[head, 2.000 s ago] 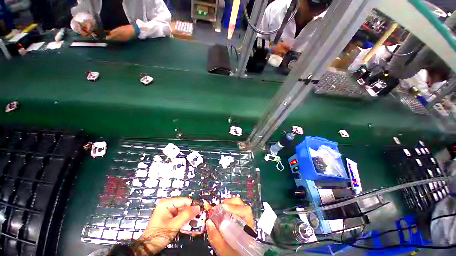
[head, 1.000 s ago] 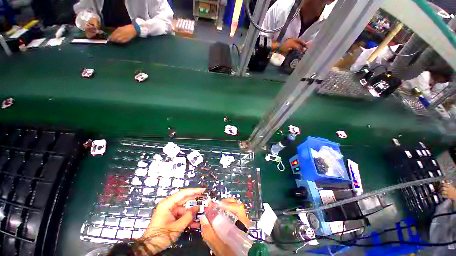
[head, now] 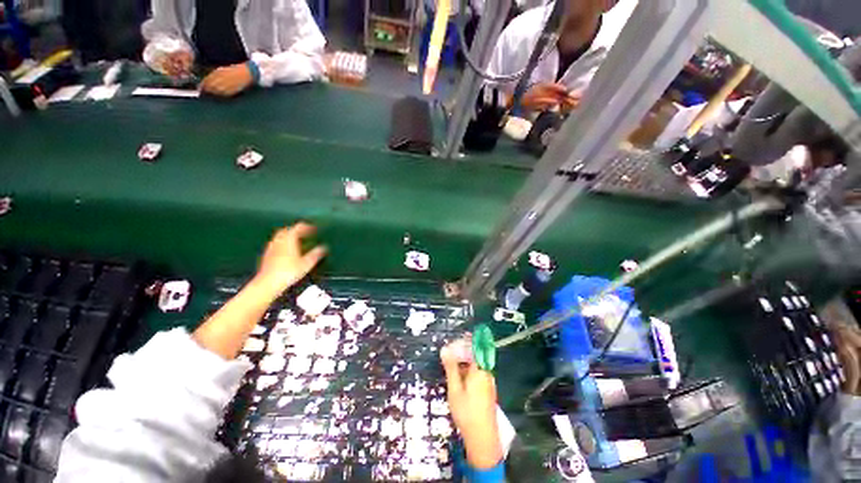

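My left hand (head: 288, 258) is stretched over the near edge of the green conveyor belt (head: 203, 222), fingers apart and empty. A small white module (head: 356, 191) lies on the belt beyond it, up and to the right, not touching the fingers. My right hand (head: 465, 377) is closed around the glue syringe at the right side of the clear tray. The syringe's green cap (head: 484, 347) points right, joined to a pale air hose (head: 651, 267). Its barrel is mostly hidden by my fingers. The clear blister tray (head: 349, 434) holds many white parts.
A black tray (head: 47, 349) lies left. A slanting metal post (head: 576, 170) rises right of centre. A blue box (head: 576, 311) with a clear bag stands right of the tray. More modules, such as one (head: 249, 158), lie on the belt. Two people in white coats work across it.
My left hand has left the module and moved forward to the belt, now open. My right hand has moved right with the syringe. A module now lies on the belt where none was before.
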